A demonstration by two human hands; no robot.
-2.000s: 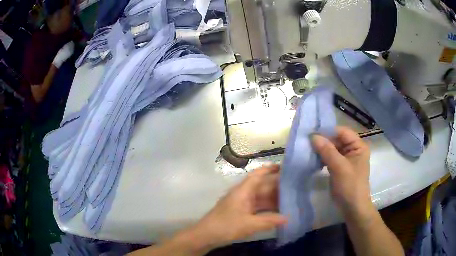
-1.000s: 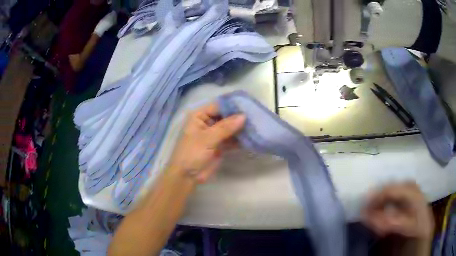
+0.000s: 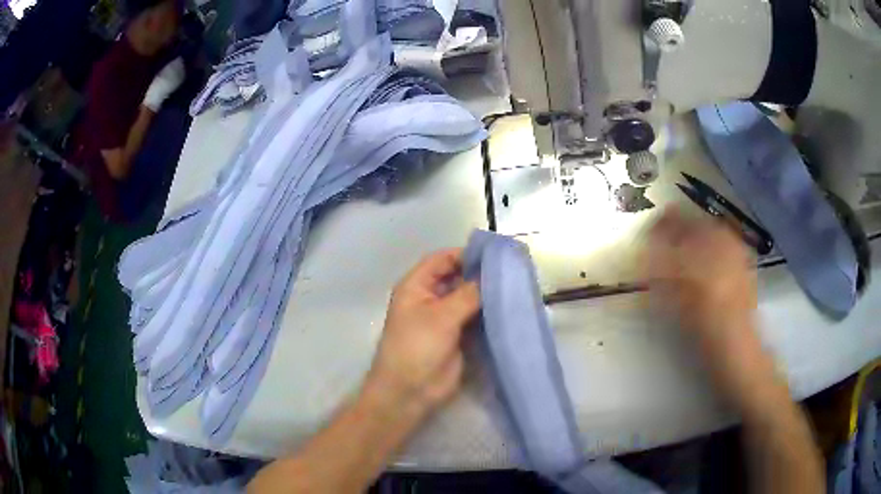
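My left hand (image 3: 425, 323) grips one end of a light-blue collar piece (image 3: 526, 357) in front of the sewing machine. The piece hangs down and right over the table's front edge. My right hand (image 3: 700, 280) is blurred, right of the piece and apart from it, below the black thread snips (image 3: 724, 212); its fingers cannot be made out. The presser foot and needle (image 3: 570, 178) stand under the bright lamp, with no cloth seen under them. A small dark scrap (image 3: 633, 199) lies right of the needle.
A fanned stack of collar strips (image 3: 261, 212) lies on the table at left, with fabric bundles (image 3: 328, 29) behind it. A single blue rounded strip (image 3: 778, 203) lies right of the snips. Loose pieces (image 3: 184, 470) sit below the table's left edge. A person (image 3: 130, 106) is at upper left.
Since two seconds ago, my right hand has let go of the piece. It has risen from the front edge towards the snips over the last second. My left hand still holds the piece.
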